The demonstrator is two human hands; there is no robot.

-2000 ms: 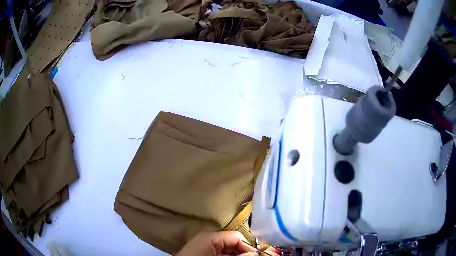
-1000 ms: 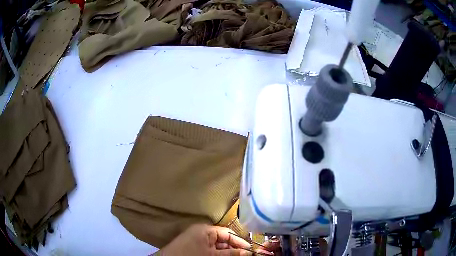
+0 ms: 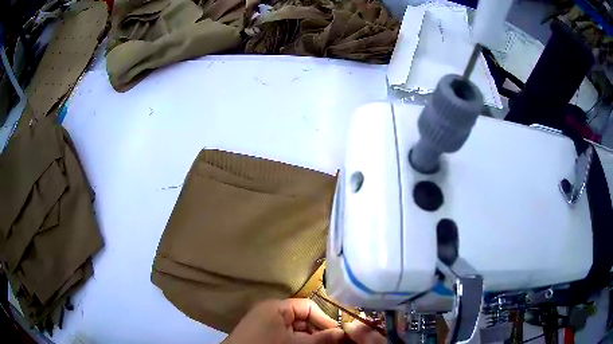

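An olive-brown garment panel (image 3: 242,235) lies flat left of the machine, two folds across it, its right edge running under the white sewing machine head (image 3: 376,222). My left hand (image 3: 289,324) is at the bottom edge, by the panel's lower right corner, thumb and finger pinched on a narrow brown strip that looks like the zip (image 3: 336,306). My right hand (image 3: 363,333) shows only as fingertips beside the left ones, cut off by the picture's edge and partly behind the head; its grip is unclear. The needle and presser foot are hidden.
A stack of cut panels (image 3: 44,215) lies at the left table edge, a dotted panel (image 3: 70,54) behind it. Heaped brown pieces (image 3: 322,30) line the far edge. A white box-like item (image 3: 437,50) and dark thread cone (image 3: 551,74) stand behind the machine.
The view shifted, so the machine sits further left in the picture than two seconds ago. Both hands stay together near the panel's lower right corner; the thin strip at the fingers now lies more steeply.
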